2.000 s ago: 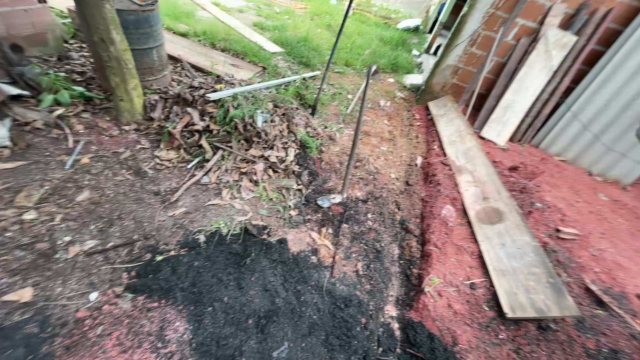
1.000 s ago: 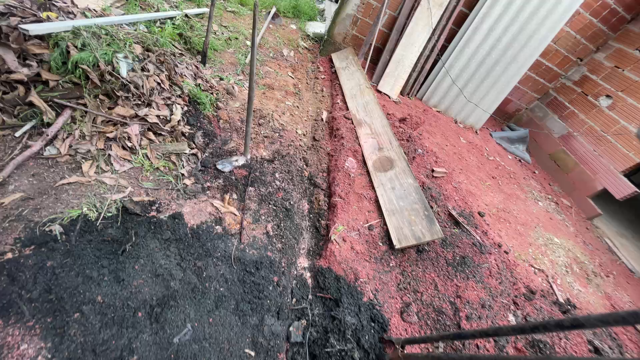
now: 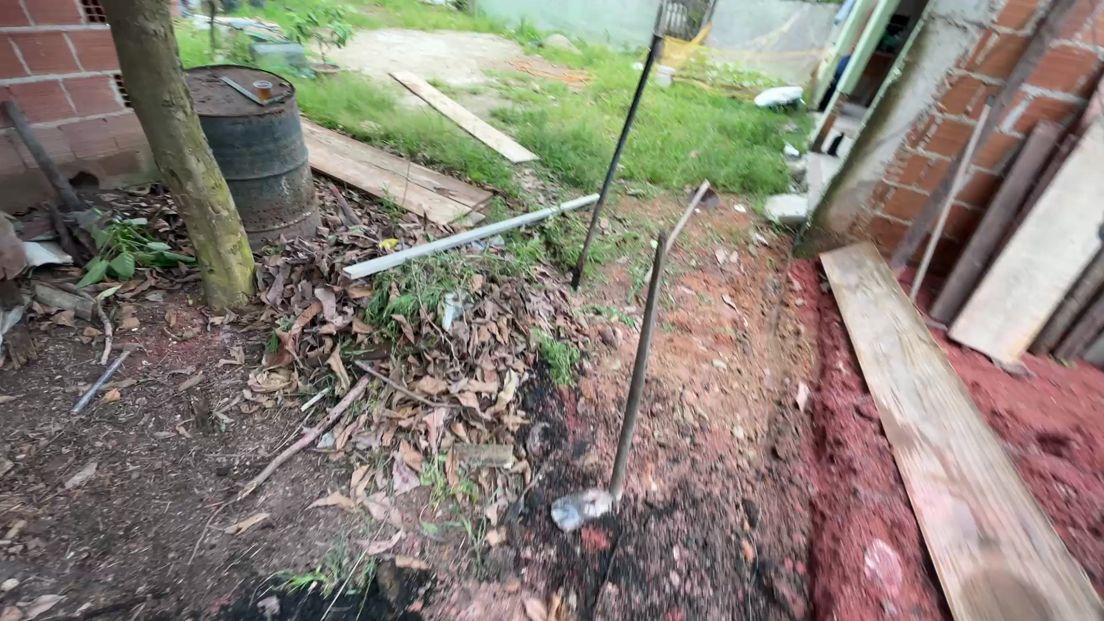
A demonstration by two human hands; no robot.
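Note:
Neither of my hands shows in the head view. Near the middle, a thin wooden pole (image 3: 640, 371) stands upright in the soil, with a pale, crumpled piece (image 3: 581, 509) at its foot. Behind it, a taller dark metal rod (image 3: 617, 155) leans slightly. A long-handled tool (image 3: 686, 220) lies beyond the pole, its head partly in view. On the red soil at the right lies a long wooden board (image 3: 949, 431). A pale, narrow bar (image 3: 470, 237) rests across the leaf pile.
A rusty metal drum (image 3: 259, 164) stands behind a tree trunk (image 3: 181, 155) at the left. Dry leaves (image 3: 431, 379) and a branch (image 3: 310, 431) cover the ground left of the pole. More boards (image 3: 1039, 259) lean on the brick wall (image 3: 966, 138) at the right. Loose planks (image 3: 388, 177) lie near the grass.
The view has swung up and left. A dark bar at the lower right one second ago is out of view.

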